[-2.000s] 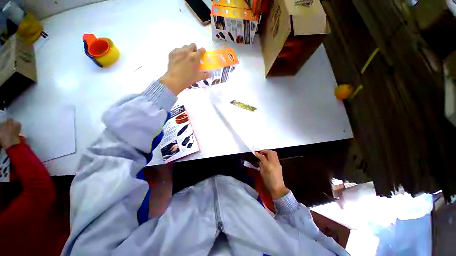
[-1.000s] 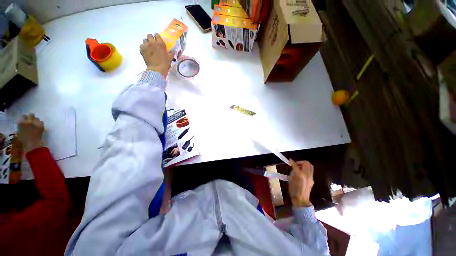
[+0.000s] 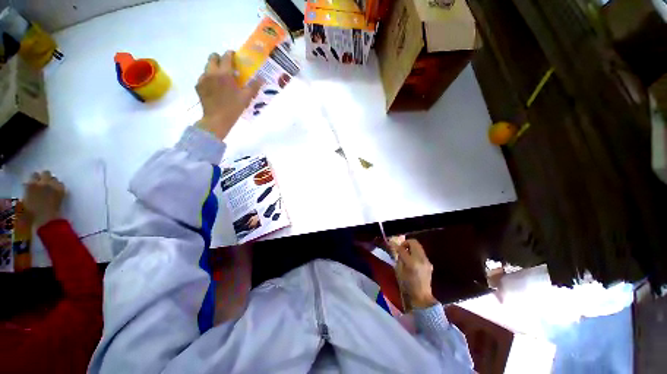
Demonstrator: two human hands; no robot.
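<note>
My left hand (image 3: 221,93) holds a retail box (image 3: 275,82) with an orange top and a white printed side, at the middle back of the white table. My right hand (image 3: 414,272) is closed on the near end of a thin pale strip (image 3: 356,182) just off the table's front edge. The strip runs up over the table towards the box; its far end fades in the glare. A small yellow-green sticker strip (image 3: 365,163) lies under it, partly covered. A flat printed box (image 3: 252,196) lies near the front edge.
A brown carton (image 3: 427,55) stands at the back right beside finished boxes (image 3: 338,36). A dark phone (image 3: 287,14) lies behind the held box. A yellow and orange cup-like thing (image 3: 149,79) stands at the upper left. A coworker's hand (image 3: 45,195) is at far left. Stacked cardboard (image 3: 556,146) is at right.
Since one second ago, the box in my left hand has come slightly nearer and to the right. My right hand has moved left, and the strip now crosses the sticker. The tape roll no longer shows.
</note>
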